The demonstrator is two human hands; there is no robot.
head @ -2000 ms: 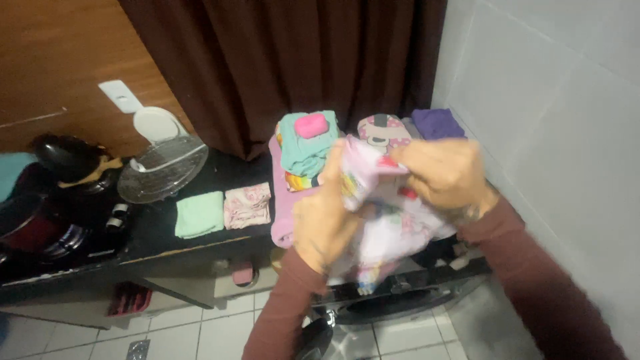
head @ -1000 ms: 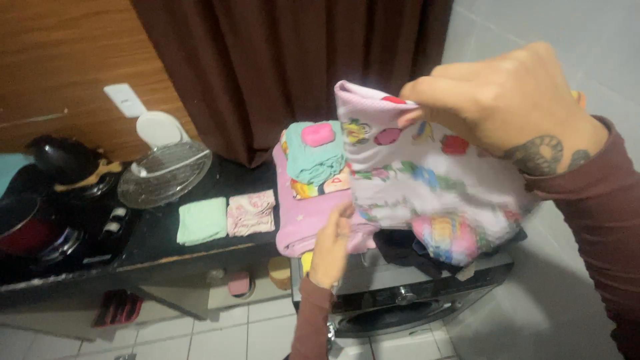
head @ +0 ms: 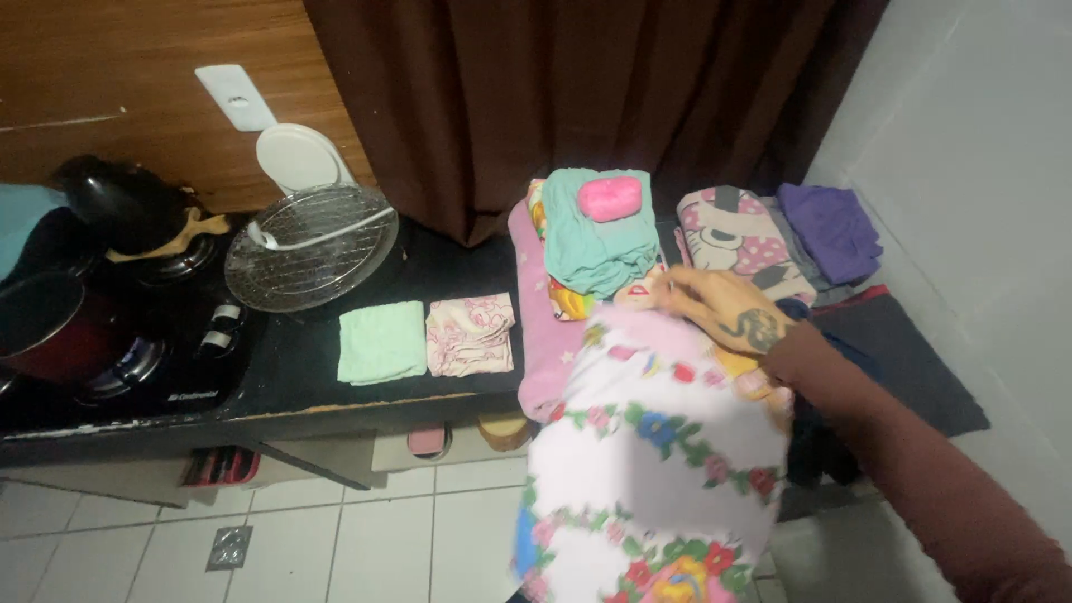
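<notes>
A white and pink floral cloth (head: 662, 452) hangs unfolded in front of the counter and reaches the bottom of the view. My right hand (head: 729, 311) is at its top right edge with bent, blurred fingers; whether they grip it is unclear. My left hand is not clearly visible; a skin-toned shape at the cloth's right edge may be its fingertips. Behind the cloth, a pink folded fabric (head: 543, 335) lies under a teal folded garment (head: 599, 243) with a pink bar-like item (head: 610, 198) on top. A mint folded cloth (head: 382, 342) and a pink-patterned folded cloth (head: 470, 335) lie left.
Folded garments with a cartoon print (head: 737, 239) and a purple one (head: 829, 232) lie back right, beside the tiled wall. A dark cloth (head: 913, 360) is nearer. Left are a round wire rack (head: 310, 247), a gas cooktop (head: 188, 377) and a dark red pot (head: 50, 322).
The floral cloth, bunched between both hands at first and then raised by my right hand, now hangs spread and lower. My left hand, plainly visible earlier, is now mostly or wholly hidden.
</notes>
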